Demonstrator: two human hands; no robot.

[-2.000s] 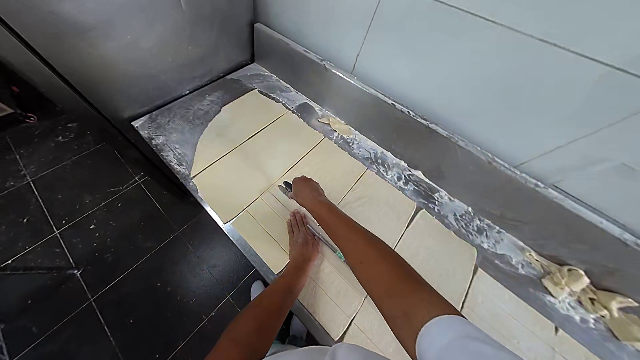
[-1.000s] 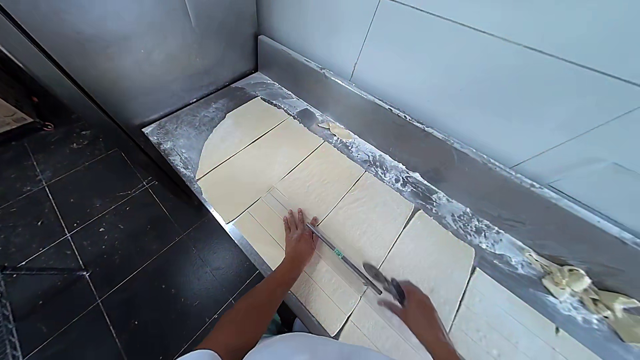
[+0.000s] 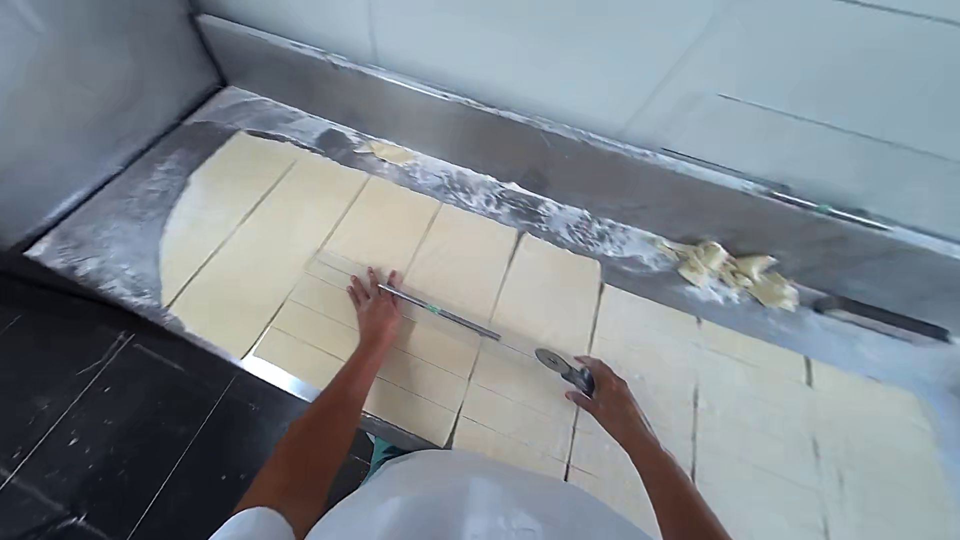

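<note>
Rolled dough (image 3: 555, 285), cut into wide panels with finer parallel cuts along the near side, covers much of the steel worktop. My left hand (image 3: 376, 311) rests with spread fingers on a clear ruler (image 3: 341, 262) lying on the dough, at the left end of a thin metal rod (image 3: 442, 311) with a green mark. In my right hand (image 3: 611, 397) is a rotary cutter (image 3: 559, 366), its round blade over the dough beyond the rod's right end. Its handle is partly hidden by my fingers.
Dough scraps (image 3: 731, 274) lie along the floured back strip, with a smaller scrap (image 3: 390, 152) further left. A dark-handled tool (image 3: 881, 319) lies at the right against the steel backsplash (image 3: 450, 124). A steel wall (image 3: 97, 97) bounds the left end.
The cutter in my right hand has moved away from my left hand, toward the right along the dough. My left hand remains on the ruler. The view has shifted to the right.
</note>
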